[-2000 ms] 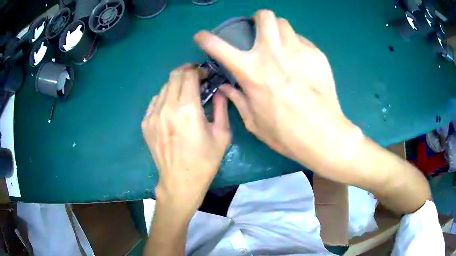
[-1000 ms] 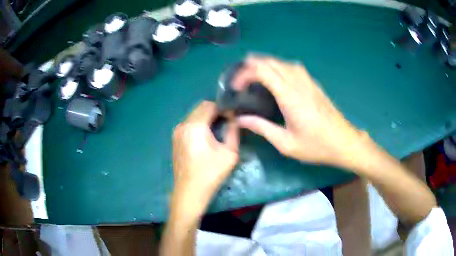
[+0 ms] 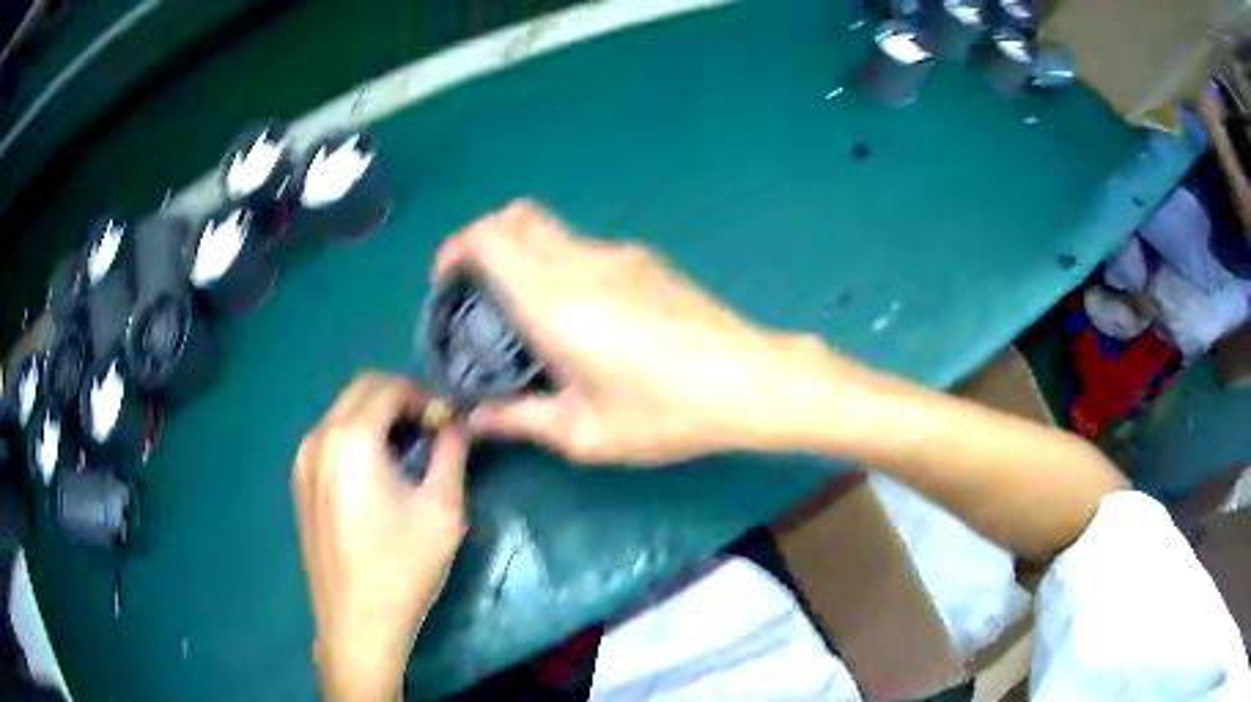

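Note:
A dark grey fan housing (image 3: pixel 480 343) is in my right hand (image 3: pixel 624 343), its open end with spokes inside facing up towards the camera. My right fingers wrap over its far side and the thumb lies along its near edge. My left hand (image 3: pixel 377 501) pinches a small dark part (image 3: pixel 412 442) just left of and below the housing, close to my right thumb. A small yellowish bit shows at my left fingertips. The image is blurred, so I cannot tell whether the dark part is joined to the housing.
Several grey housings, some with white inside, stand on the green bench (image 3: pixel 713 178) at the left, such as one housing (image 3: pixel 343 185). More lie at the top right near a cardboard box (image 3: pixel 1139 55). An open cardboard box (image 3: pixel 878 583) with a white liner is below the bench edge.
The view has swung to the right, bringing the cardboard box at top right into view. The held housing is turned, so its spoked end now shows. Both hands still hold the parts.

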